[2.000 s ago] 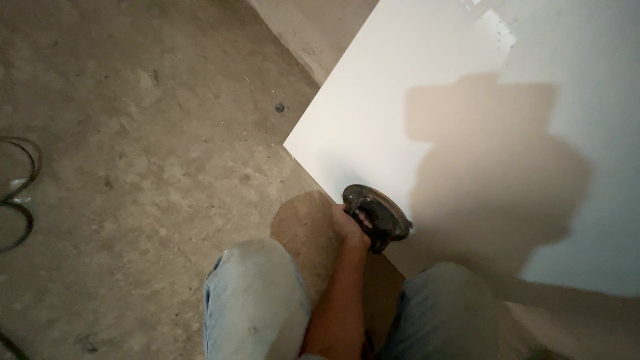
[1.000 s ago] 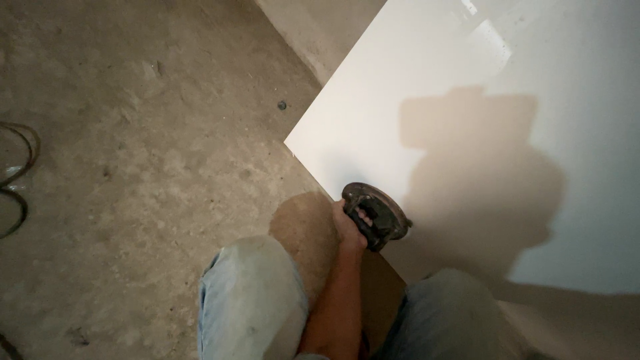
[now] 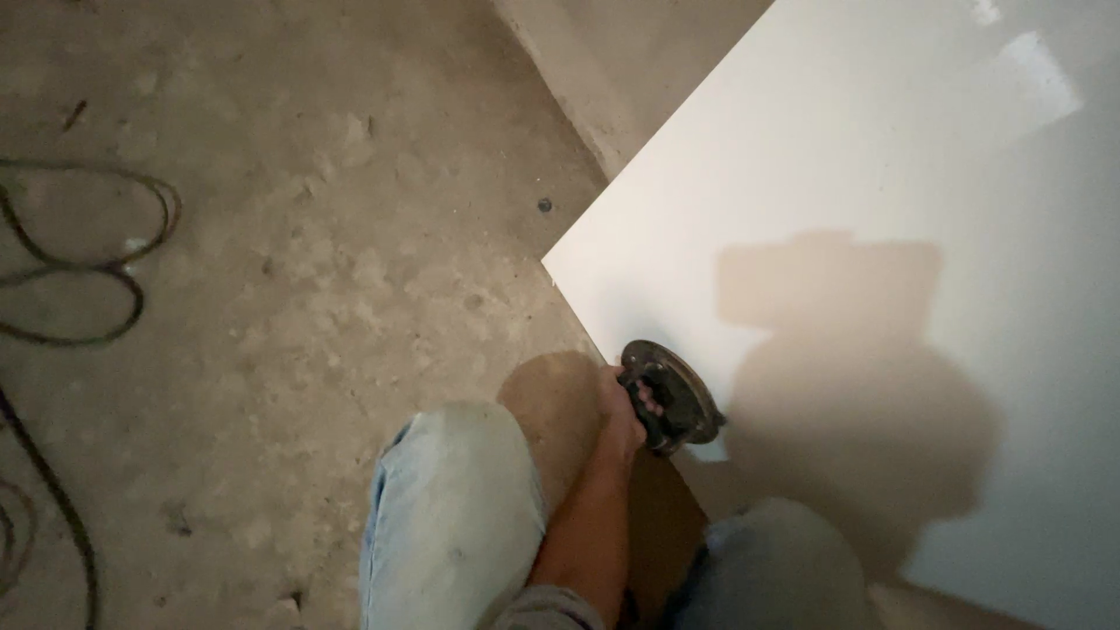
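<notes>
My left hand (image 3: 623, 407) is closed around the handle of a dark round handled tool (image 3: 678, 394), which looks like a suction lifter. Its fingertips show through the handle opening. The tool's disc lies against the glossy white panel (image 3: 840, 166), close to the panel's lower left edge. My forearm comes up between my knees, with a rolled or short sleeve at the bottom of the view. My right hand is not in view. A shadow of my head and shoulders falls across the panel, right of the tool.
The rough concrete floor (image 3: 289, 350) spreads to the left, with a looped dark cable or hose (image 3: 131, 302) at its far left. A small dark round object (image 3: 545, 205) lies near the panel's corner. My jeans-clad knees (image 3: 464, 490) are below. A grey strip (image 3: 612, 79) borders the floor behind the panel.
The view has shifted a little, so more of the cable loops shows at the left. My left hand keeps its hold on the tool, by the same panel edge.
</notes>
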